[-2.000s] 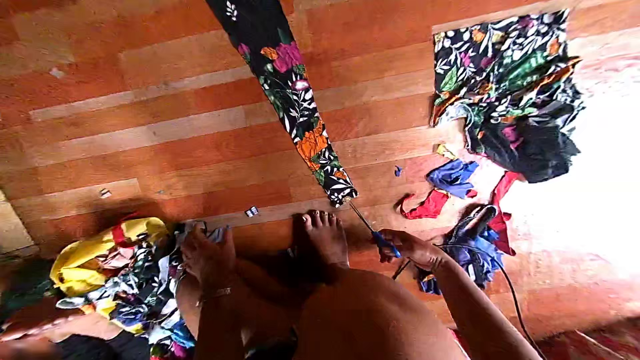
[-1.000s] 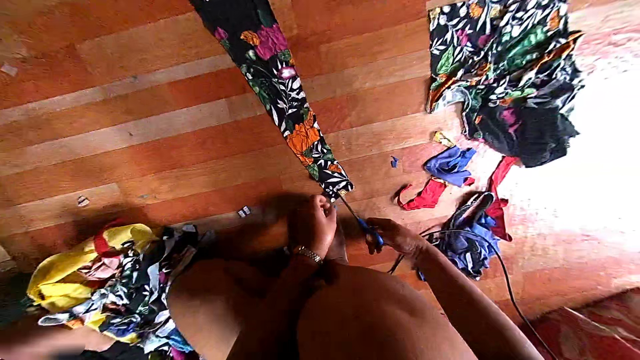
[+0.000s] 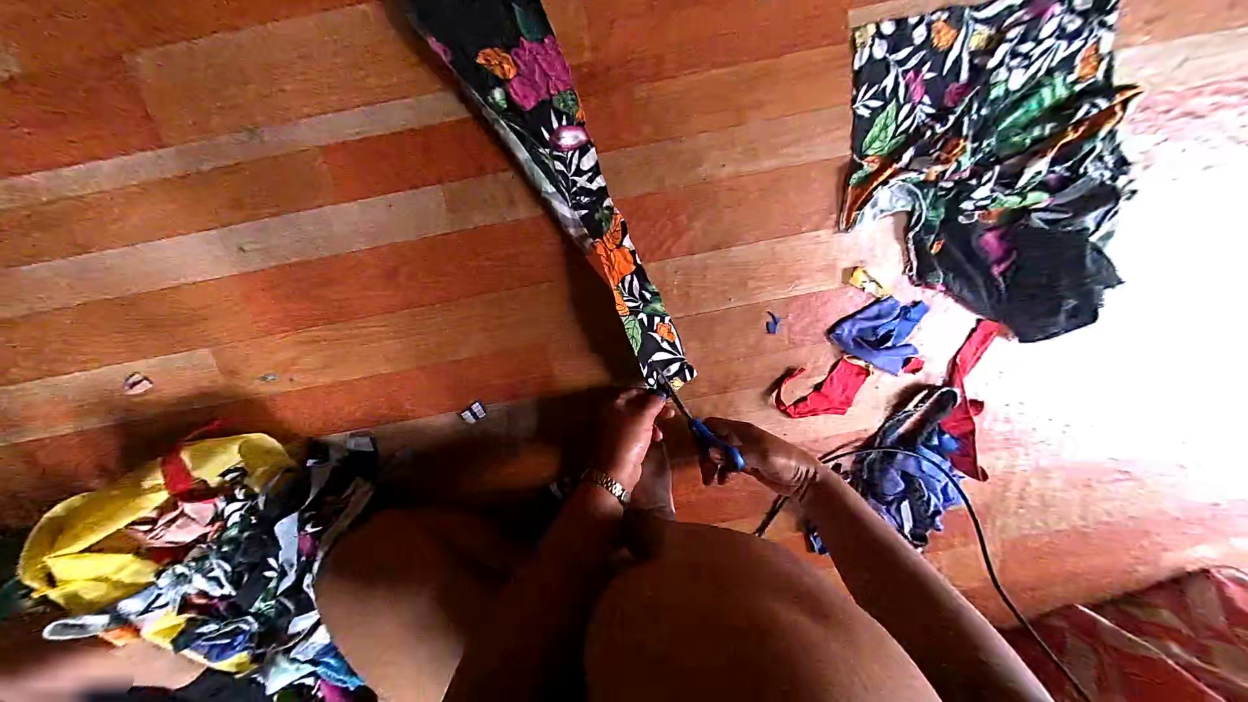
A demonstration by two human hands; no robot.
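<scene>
A long strip of black floral fabric (image 3: 585, 195) runs from the top edge down toward my hands. My left hand (image 3: 632, 434), with a metal band at the wrist, pinches the strip's lower end. In my right hand (image 3: 765, 458) are blue-handled scissors (image 3: 717, 446), their blades at that same end of the fabric. Whether the blades are apart is hard to tell. A larger piece of matching floral fabric (image 3: 985, 146) lies crumpled at the upper right.
Red scraps (image 3: 837, 388) and blue scraps (image 3: 879, 333) lie right of the scissors, near a dark cord (image 3: 985, 556). A heap of mixed cloth with a yellow piece (image 3: 97, 531) sits at lower left. Small scraps (image 3: 473, 411) dot the wood-patterned floor.
My left hand has moved right from beside the cloth heap to the strip's lower end and now pinches it. The scissors remain in my right hand at that end.
</scene>
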